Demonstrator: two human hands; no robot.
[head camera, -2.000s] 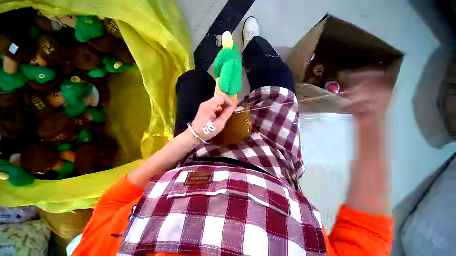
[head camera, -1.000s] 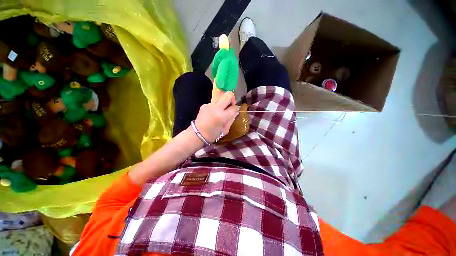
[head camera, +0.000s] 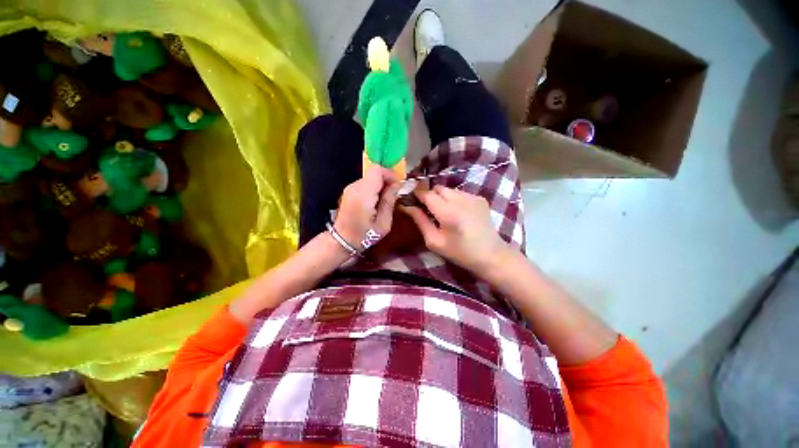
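Note:
A plush toy (head camera: 385, 127) lies upright over my lap, with a green lobed top, a pale-yellow tip, a peach-orange stem and a brown base partly hidden under my hands. My left hand (head camera: 364, 210) grips the stem where it meets the base. My right hand (head camera: 456, 223) is at the base, close beside my left fingertips, with its fingers pinched together. A small pale piece shows between the hands. Whether a needle or tool is in my right fingers is too small to tell.
A yellow sack (head camera: 289, 114) full of green and brown toys stands at left. An open cardboard box (head camera: 596, 162) with small round items is on the floor at right. A checked apron (head camera: 394, 376) covers my lap. A grey sack (head camera: 767, 367) is at lower right.
My right hand has come back from far right, out of the picture, to the toy's base. The long thread stretched to the right no longer shows. My left hand still holds the stem.

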